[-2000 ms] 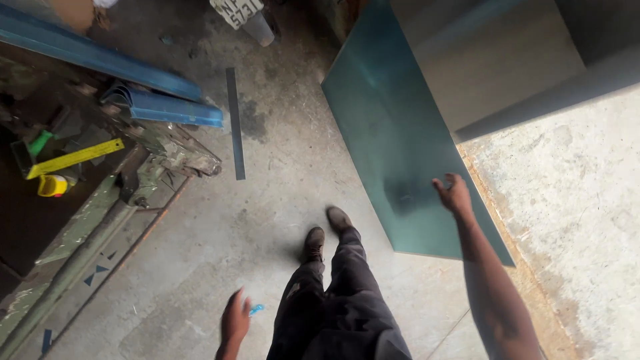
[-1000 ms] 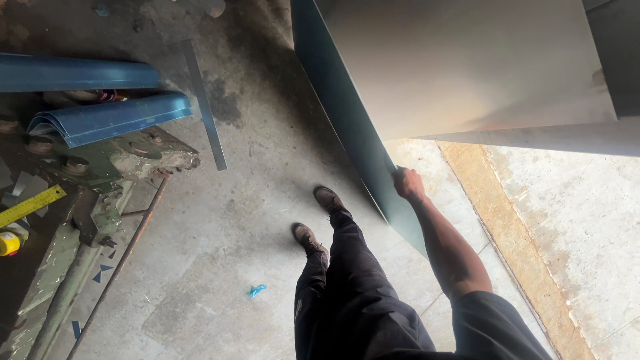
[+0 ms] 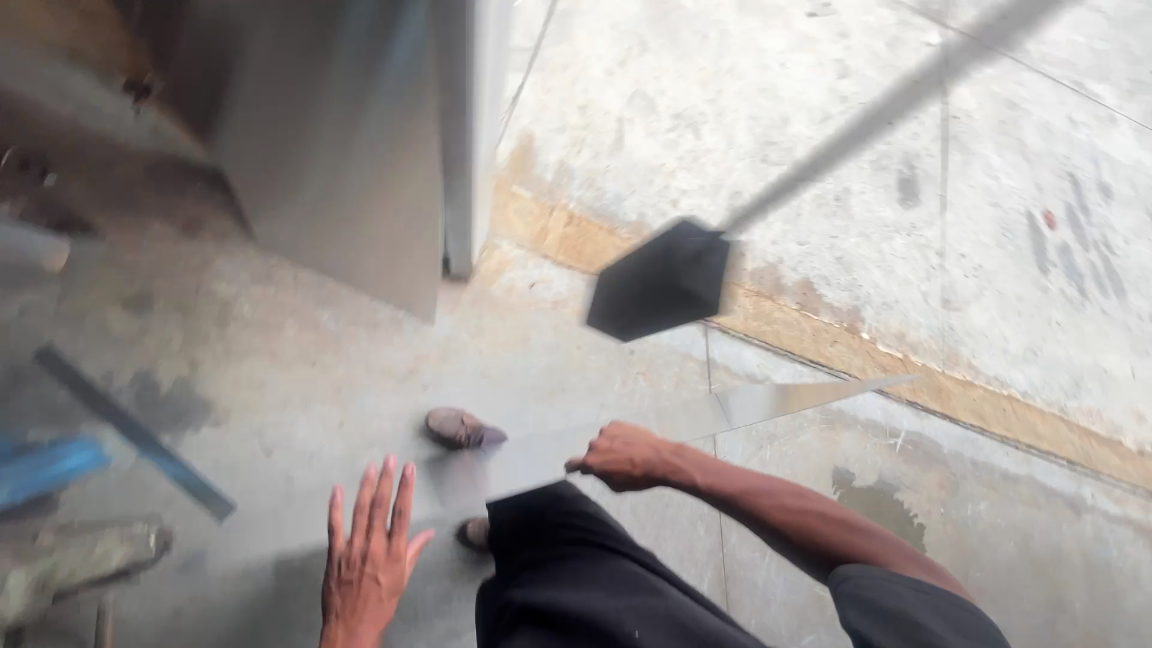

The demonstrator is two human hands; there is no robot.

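My right hand (image 3: 625, 457) is closed on the edge of a thin, shiny sheet of metal (image 3: 648, 418), which crosses in front of my legs and tapers to a point at the right. My left hand (image 3: 369, 553) is raised at the lower left, fingers spread, holding nothing. Between the hands, a brown shoe (image 3: 454, 427) shows beside the sheet's left part, which is blurred and hard to make out against the floor.
A large metal panel (image 3: 342, 162) stands at upper left beside a grey post (image 3: 463, 135). A black plate on a pole (image 3: 666, 279) is at upper centre. A flat strip (image 3: 135, 432) lies on the floor at left, near a blue metal piece (image 3: 49, 472) and a worn bench end (image 3: 90, 558).
The view has swung far to the right. My left hand, out of view a second ago, is back in view. My right hand, earlier at the large sheet's edge, now grips a sheet across my legs.
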